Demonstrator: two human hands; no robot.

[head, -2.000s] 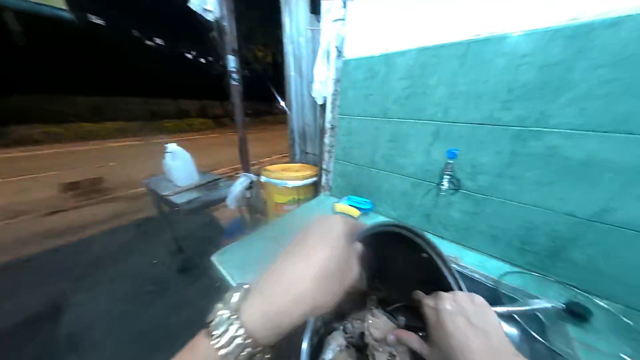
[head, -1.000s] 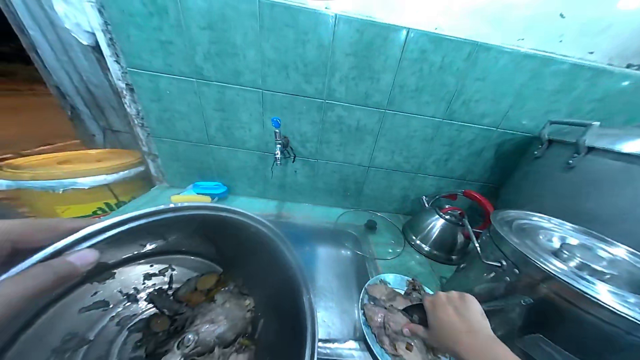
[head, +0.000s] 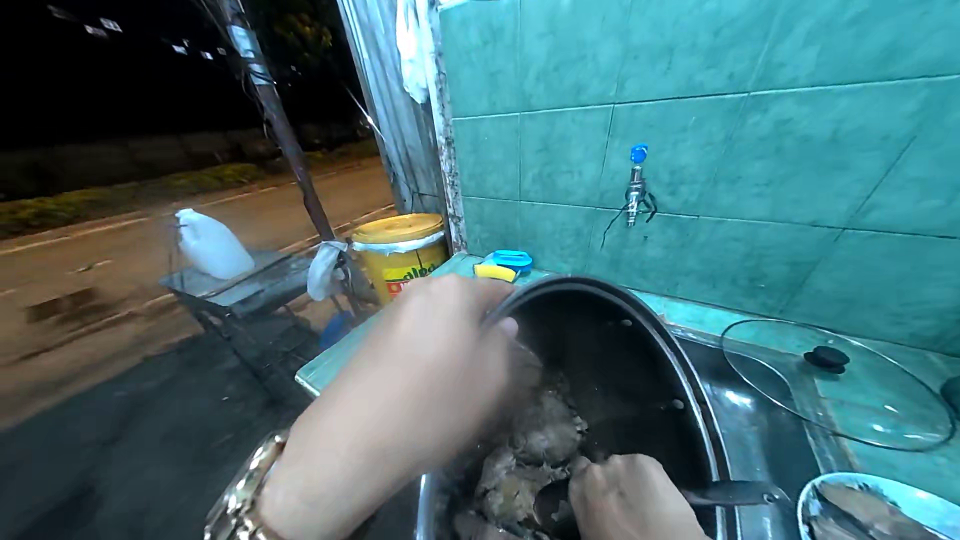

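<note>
A large metal pot (head: 600, 352) is tilted over the sink, with pieces of cooked meat (head: 525, 472) inside. My left hand (head: 442, 352), blurred and wearing a metal bracelet at the wrist, grips the pot's left rim. Inside the pot, my right hand (head: 626, 495) is closed around a dark ladle or large spoon (head: 731, 493), whose handle sticks out over the right rim and whose bowl touches the meat. More meat lies in a pale bowl (head: 814, 491) at the lower right.
A glass lid (head: 832, 382) rests on the counter right of the pot. A faucet (head: 636, 187) juts from the green tiled wall. Behind the pot are a yellow sponge (head: 495, 272) and a blue container (head: 512, 260). Left stand a yellow bucket (head: 401, 247) and a small table (head: 255, 289) with a white jug (head: 214, 244).
The view has swung left. My right hand and the utensil have moved from the meat in the bowl into the pot, which is now tilted more.
</note>
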